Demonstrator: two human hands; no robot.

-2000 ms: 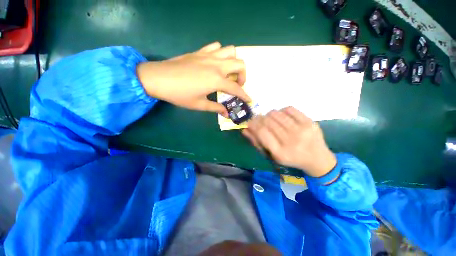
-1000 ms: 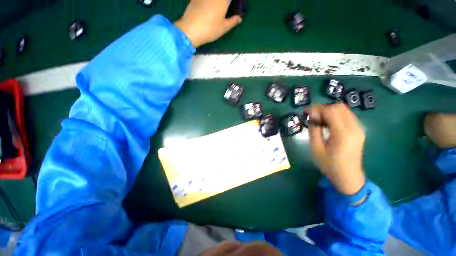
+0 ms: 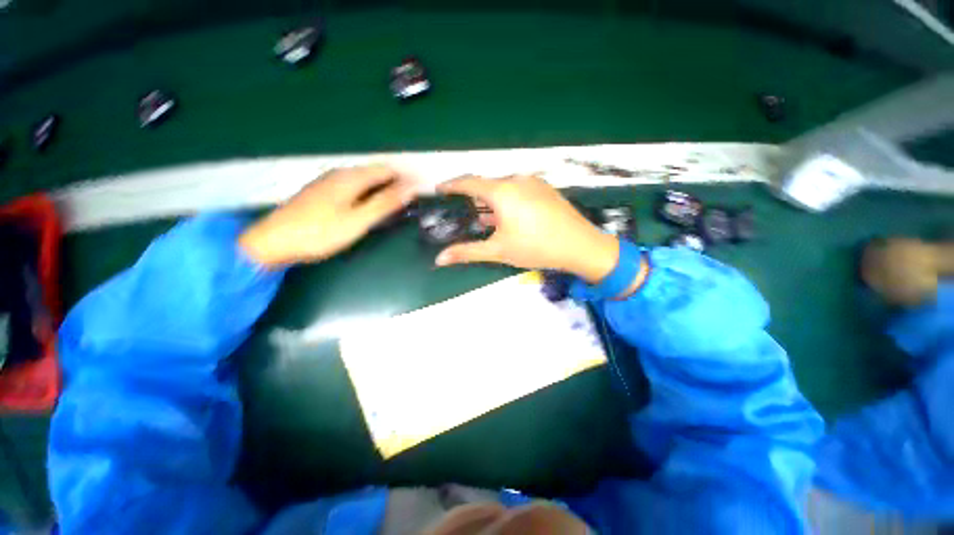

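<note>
A small black electronic unit (image 3: 445, 222) is between the thumb and fingers of my right hand (image 3: 528, 228), just in front of the white strip. My left hand (image 3: 333, 213) is to the left of it, blurred, fingers pointing right. Something dark shows at its fingertips; I cannot tell whether it is held. The white adhesive sheet (image 3: 471, 355) with a yellow edge lies nearer me on the green surface. A dark unit (image 3: 554, 285) sits at its far right corner, partly hidden by my right wrist. No tweezers can be made out.
Several black units (image 3: 680, 207) lie right of my right hand. More units (image 3: 409, 78) are spaced beyond the white strip (image 3: 722, 162). A red tray (image 3: 47, 303) is at the left edge. A clear plastic piece with a white label (image 3: 821, 182) and another person's hand (image 3: 902, 272) are at the right.
My left hand has come back from beyond the strip. My right hand has moved left from the unit cluster to a unit in front of the strip. Another unit shows beyond the strip.
</note>
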